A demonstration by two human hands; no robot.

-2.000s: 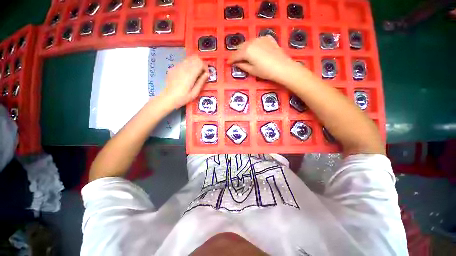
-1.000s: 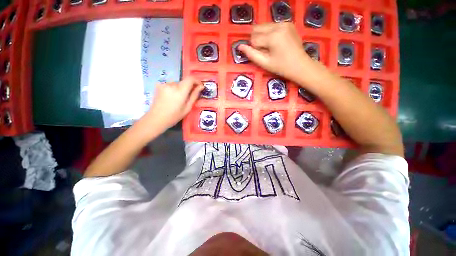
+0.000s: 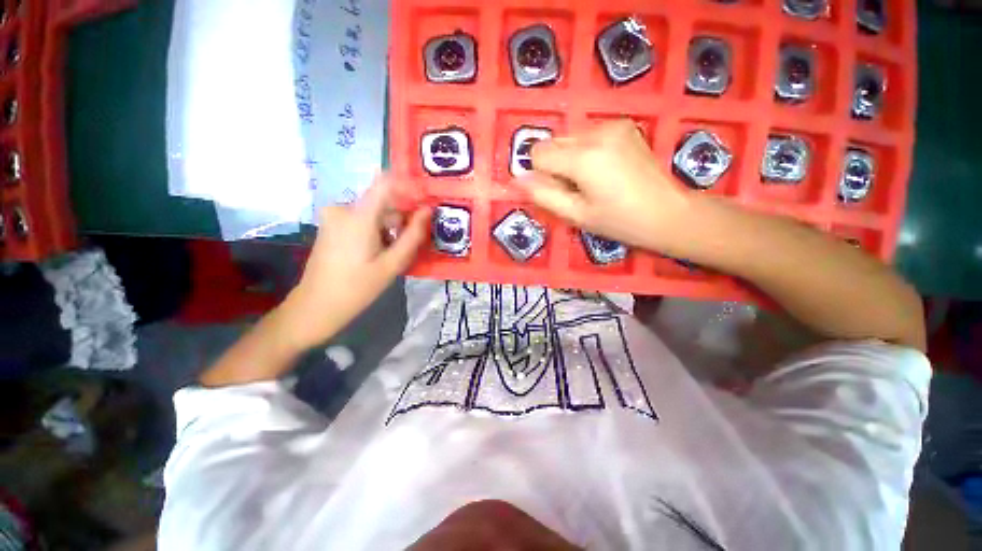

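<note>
The red-orange compartment tray [image 3: 485,187] lies in front of me, with small square metal-rimmed parts in its pockets. My left hand [image 3: 361,253] is at the tray's left edge, thumb and fingers bent close together beside a nearest-row part [image 3: 451,228]; whether something small is between them is too blurred to tell. My right hand [image 3: 614,188] reaches in from the right, its fingertips over the right side of a part [image 3: 525,153] in the second row from me. Its curled fingers hide what they may hold. One part [image 3: 445,152] shows a white surround.
White translucent sheets [image 3: 239,102] lie left of the tray, beside or over a clear sleeve [image 3: 345,75] with blue handwriting. Another red tray [image 3: 38,205] stands at the far left. The green bench top [image 3: 118,140] shows between the trays. The tray's near edge is close to my shirt.
The tray appears larger and nearer. My left hand has moved down to the nearest row's left part. My right hand has moved from a farther row to the second row from me.
</note>
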